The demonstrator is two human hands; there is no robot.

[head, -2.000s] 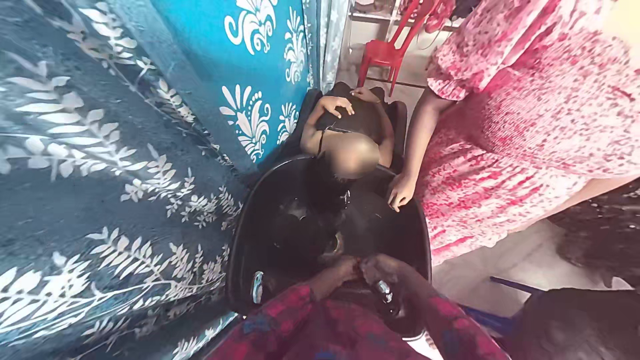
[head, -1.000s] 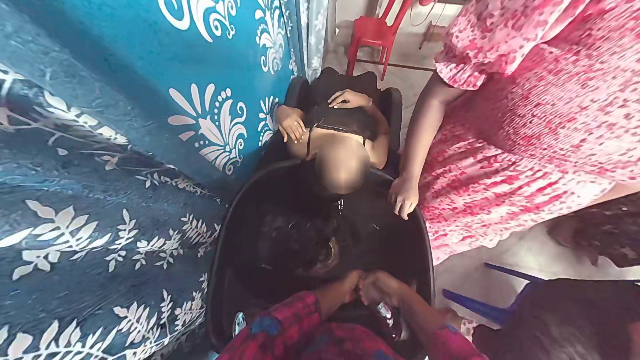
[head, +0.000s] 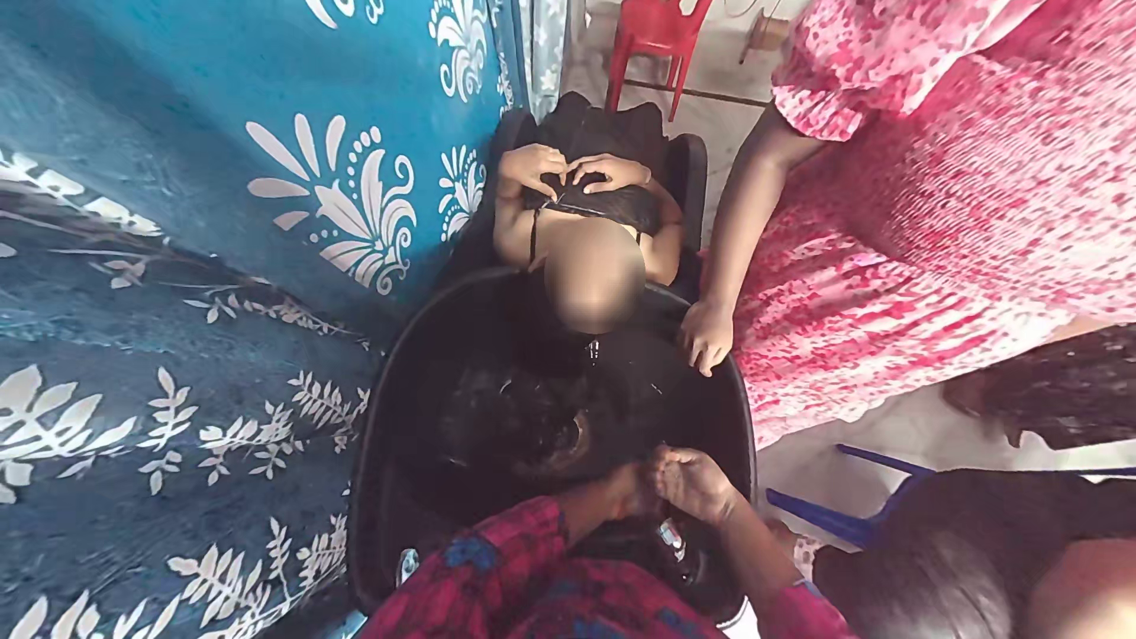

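A black salon wash basin (head: 382,417) is below me, with a person lying back in a chair and their head at its far rim. Dark hair hangs into the bowl. My left hand (head: 632,490) is low in the basin's near right part, dim against the black. Right beside it is my right hand (head: 692,484), fingers curled and palm partly up. Whether either holds something small cannot be made out. A chrome fitting (head: 672,536) sits just below my hands, and another metal piece (head: 407,564) is at the near left rim.
At the right stands a person in a pink patterned dress (head: 887,266), one hand (head: 708,335) on the basin's rim. Blue patterned curtains (head: 222,222) hang along the left. A red plastic chair (head: 657,40) is beyond. Another person's dark-haired head (head: 923,559) is at the lower right, near blue chair legs (head: 825,517).
The reclining person's hands have come together on their chest; a second ago they were apart. My hands remain close together over the near part of the basin.
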